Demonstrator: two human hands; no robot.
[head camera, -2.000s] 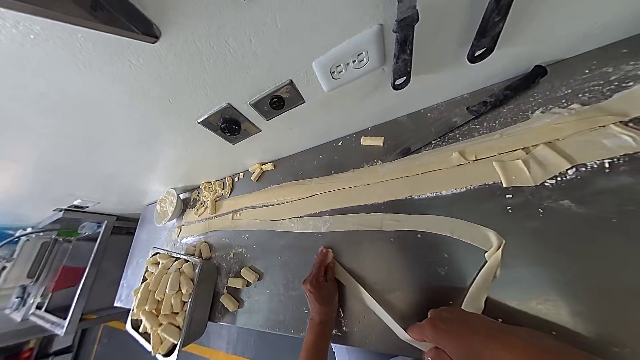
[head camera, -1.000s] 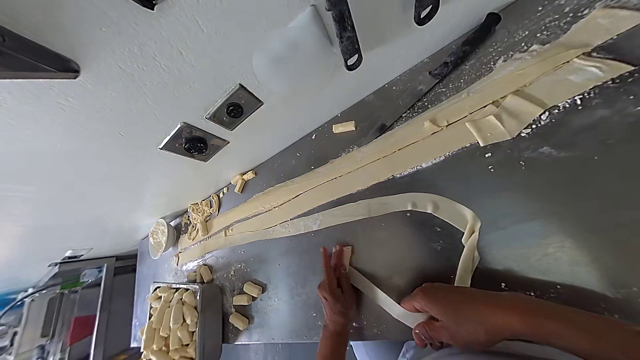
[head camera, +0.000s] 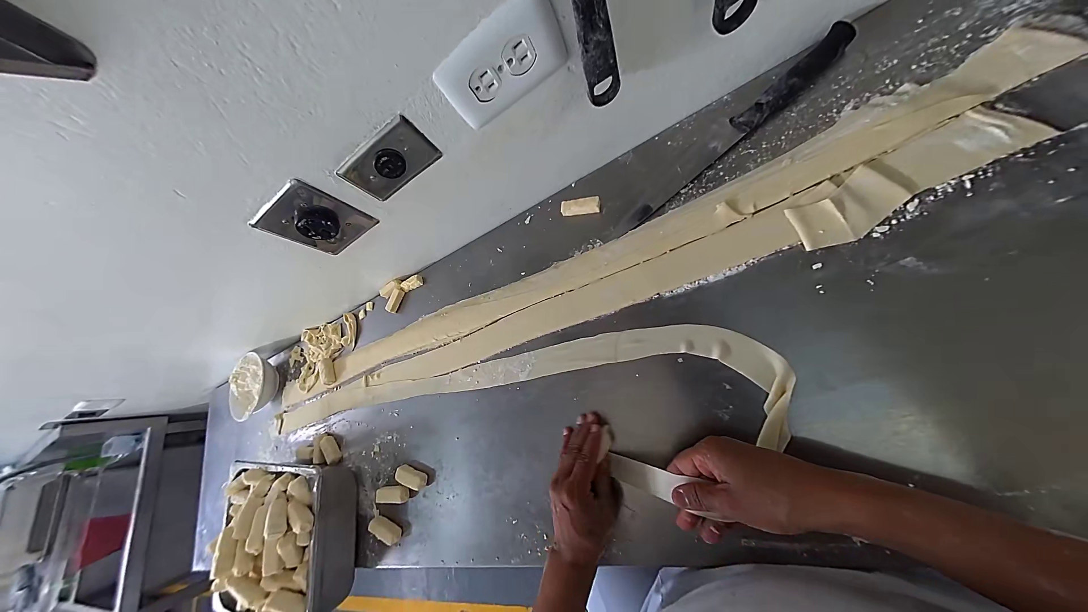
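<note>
A long, narrow dough strip curves across the steel table, bends back at the right and runs into my right hand, its fingers and thumb closed around it. A short, pale length of strip stretches from there to my left hand. The fingers of my left hand lie together over a small rolled end, which they partly hide. Beyond the curved strip lie long, flat dough sheets with a lengthwise cut and a folded flap. Short dough pieces sit on the table beside a metal pan heaped with similar pieces.
A white tub and dough scraps are at the far left of the steel table. A long black-handled knife lies near the wall, by a small dough block. Dark handles hang beside a white outlet.
The fingers of my left hand were spread beside the rolled end one second ago; now they are together over it. My right hand still holds the strip. The view has shifted.
</note>
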